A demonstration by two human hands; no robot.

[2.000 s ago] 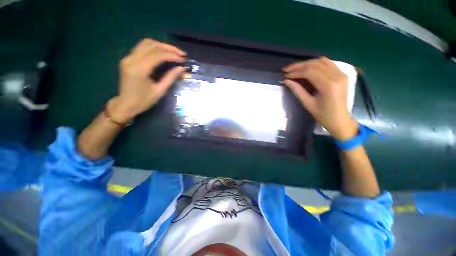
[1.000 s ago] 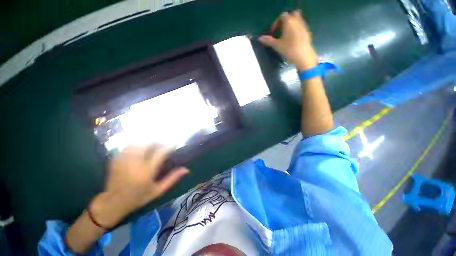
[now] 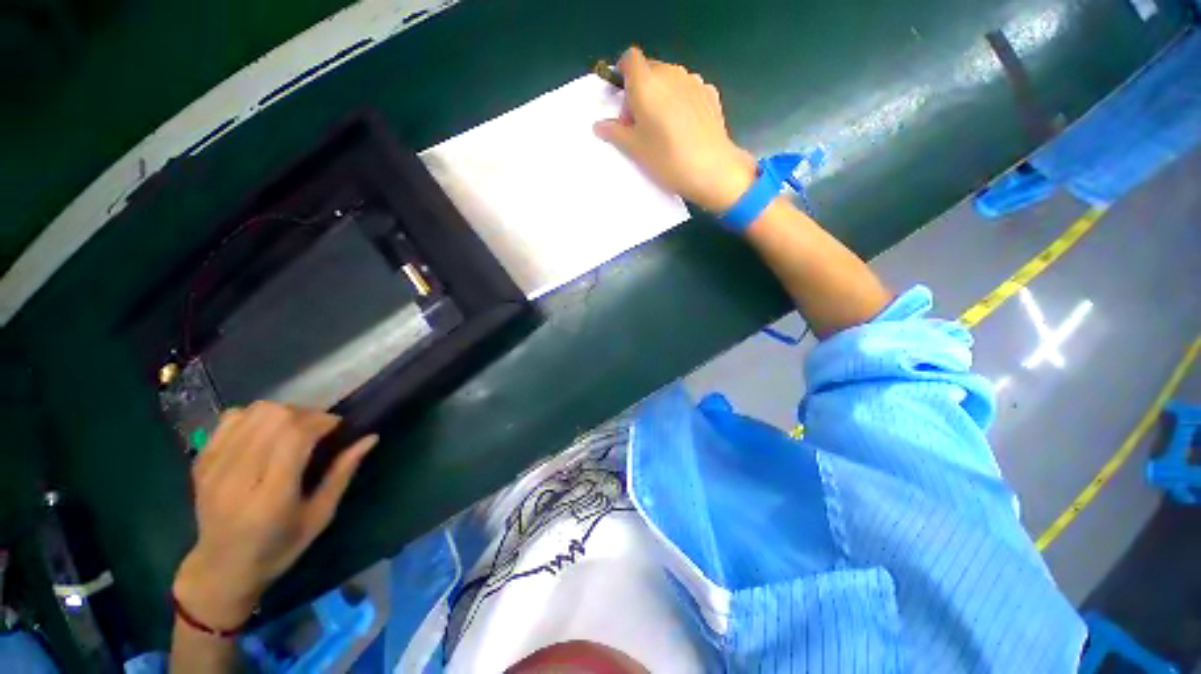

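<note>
The opened tablet unit (image 3: pixel 316 310) lies in the black tray (image 3: pixel 468 257), its large flat middle dark grey with a glare band. My left hand (image 3: pixel 264 494) is at the unit's near left corner, thumb apart from the fingers, and no held thing shows. My right hand (image 3: pixel 678 132) is over the far right corner of the white sheet (image 3: pixel 553 184), fingers curled. A small dark and yellowish end, perhaps of tweezers (image 3: pixel 607 74), shows beside its fingertips. The hand hides the rest, so a grip cannot be confirmed.
The sheet lies against the tray's right side on the green mat (image 3: pixel 514 395). A white edge rail (image 3: pixel 264 99) curves behind. A dark object with a pale band (image 3: pixel 77 579) is at the lower left. Another blue sleeve (image 3: pixel 1120 119) is at the far right.
The view has turned and shifted right. My right hand has come back leftward to the sheet's corner. My left hand is lower, near the unit's left corner. The unit's glare has faded.
</note>
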